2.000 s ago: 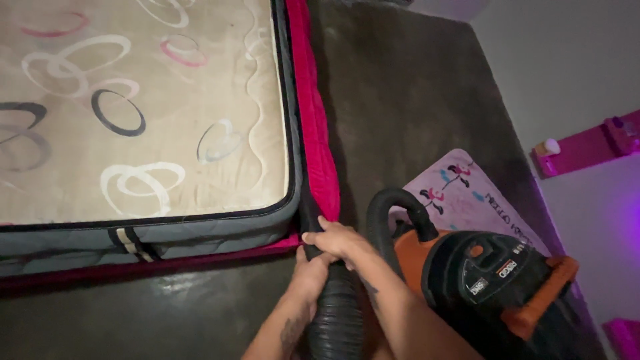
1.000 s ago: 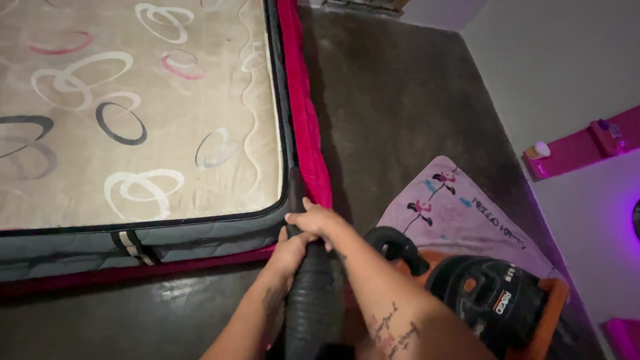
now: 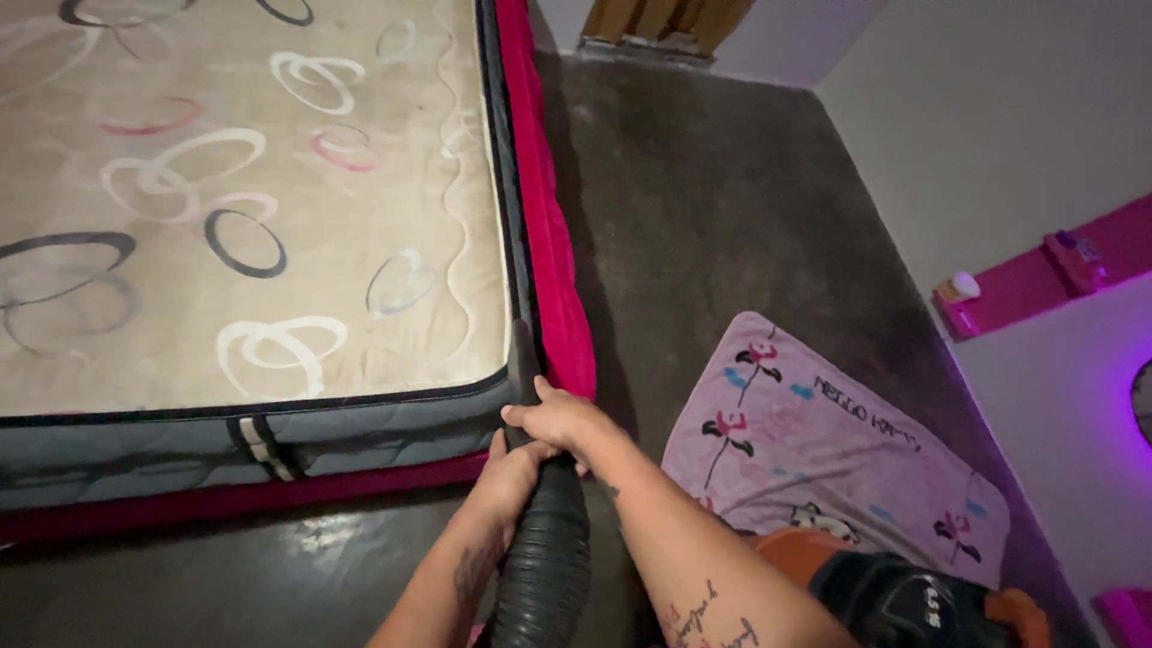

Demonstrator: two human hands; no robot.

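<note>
My left hand [image 3: 517, 472] and my right hand [image 3: 560, 421] both grip the black nozzle [image 3: 522, 364] of a vacuum hose, the right one farther forward. The nozzle's narrow tip lies along the edge at the near right corner of the mattress [image 3: 378, 297], against its grey side and beside the pink fabric of the bed base [image 3: 549, 270]. Behind my hands the ribbed black hose [image 3: 544, 567] runs down to the bottom of the view. The mattress top is beige with printed rings. My fingers partly hide the nozzle.
An orange and black shop vacuum [image 3: 900, 594], cut off by the frame, stands at the lower right, partly behind my right forearm. A pink printed blanket [image 3: 810, 441] lies on the dark floor [image 3: 711, 207]. A pink shelf [image 3: 1017, 288] with small items is on the right wall.
The nozzle tip has moved forward along the mattress's right edge since the earliest frame. The vacuum now shows lower in view, and more of the blanket is visible. The view has shifted.
</note>
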